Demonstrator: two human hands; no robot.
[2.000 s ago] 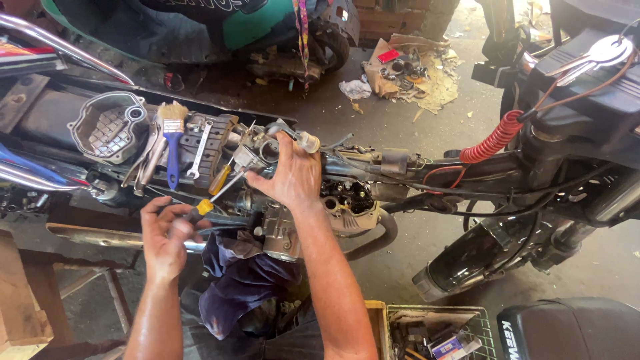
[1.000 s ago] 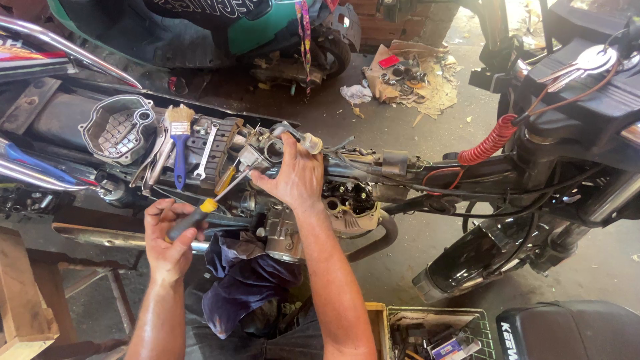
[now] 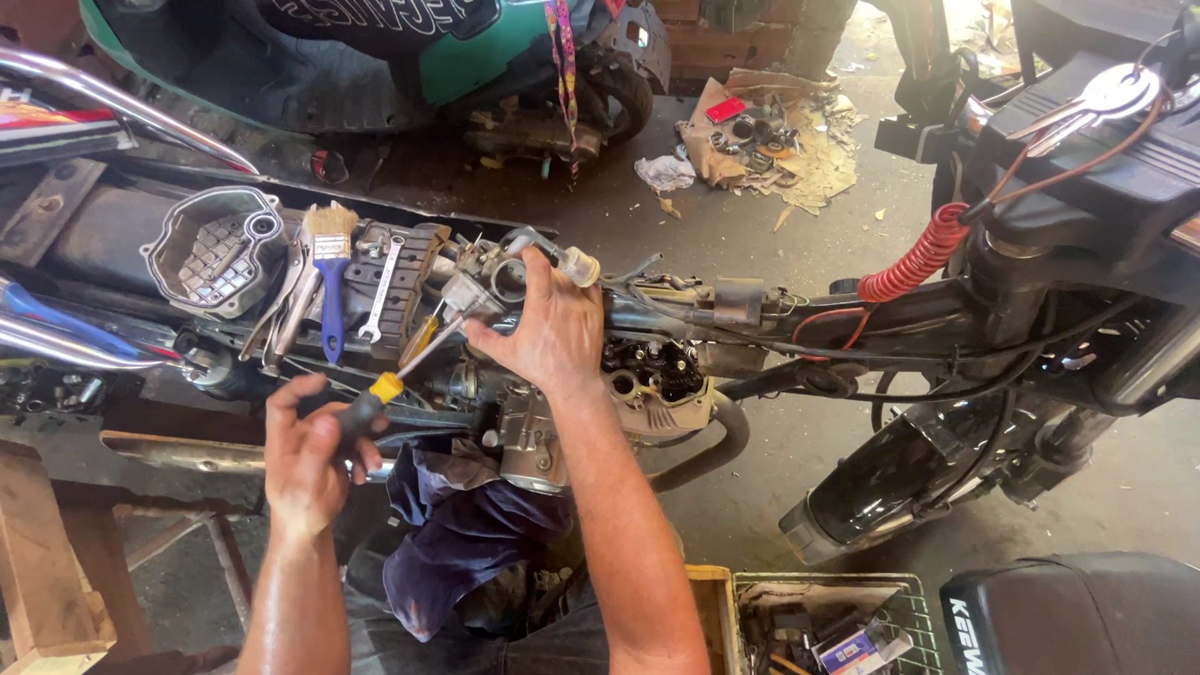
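In my left hand [image 3: 314, 445] is a screwdriver [image 3: 382, 389] with a grey and yellow handle; its shaft slants up to the carburetor [image 3: 472, 295], where the tip meets the metal body. My right hand [image 3: 551, 328] grips the carburetor from the right side, thumb at its lower edge. Below my right wrist lies the motorcycle's open cylinder head [image 3: 656, 380]. Left of the carburetor, an open-end wrench [image 3: 384, 286], a paintbrush with a blue handle [image 3: 333, 281] and an engine cover [image 3: 220, 253] rest on the frame. A second, yellow-handled screwdriver [image 3: 419, 339] lies beside the wrench.
A dark cloth [image 3: 469, 544] hangs below the engine. Loose parts lie on cardboard [image 3: 797, 159] on the floor near a green scooter [image 3: 455, 61]. A wire basket [image 3: 914, 600] of small items stands at the bottom. Keys [image 3: 1106, 98] and a red coiled cable [image 3: 914, 258] are at right.
The fingers of my left hand have shifted around the screwdriver handle. My right hand has stayed on the carburetor.
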